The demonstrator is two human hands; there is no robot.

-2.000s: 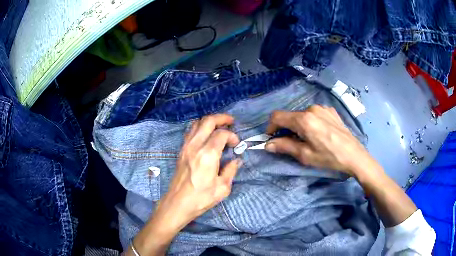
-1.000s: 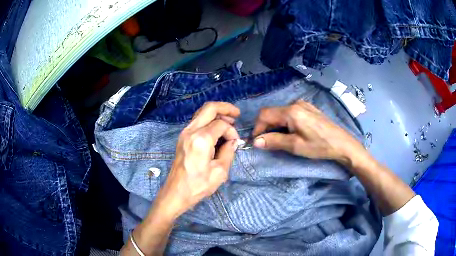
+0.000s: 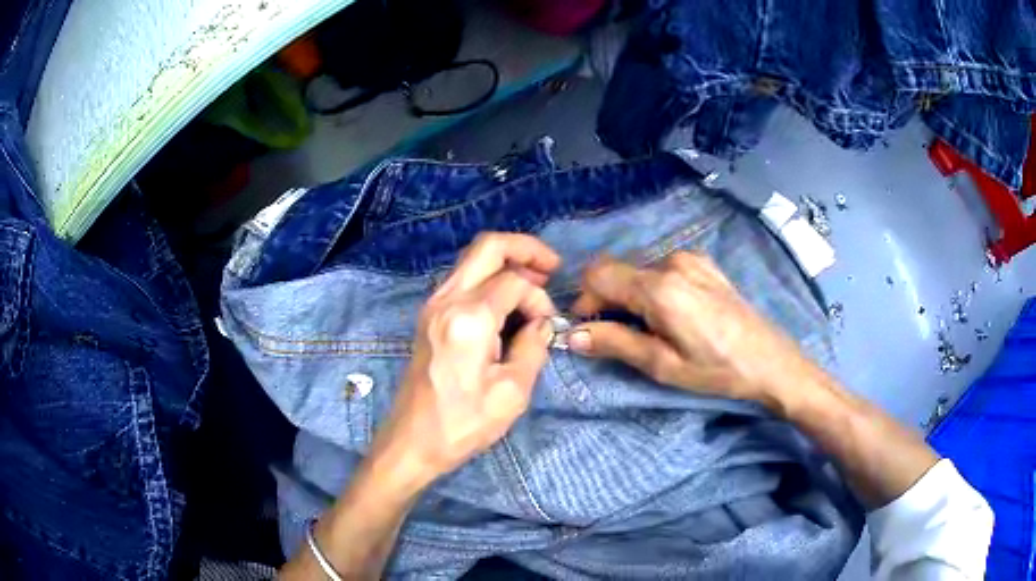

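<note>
A denim garment (image 3: 636, 454), pale wrong side out, lies under both hands, with its dark blue waistband (image 3: 511, 221) along the top. My left hand (image 3: 483, 352) pinches a small whitish bit (image 3: 558, 329) of the garment between thumb and fingertips. My right hand (image 3: 682, 329) is just right of it, with thumb and forefinger close to the same spot. A little of the snips' pale metal shows at the right fingertips; the rest is hidden in that hand. A small white piece (image 3: 359, 386) sits on the garment's left part.
Dark denim garments lie at the left (image 3: 80, 420) and hang at the upper right (image 3: 841, 68). A curved pale table (image 3: 148, 102) is at upper left. A red plastic object (image 3: 986, 202), blue cloth or bag (image 3: 994, 443) and clippings on the grey floor are at right.
The snips' pale blades, plain to see two seconds ago, are now mostly hidden. My right hand has moved left, up to my left fingertips. The garment has barely shifted.
</note>
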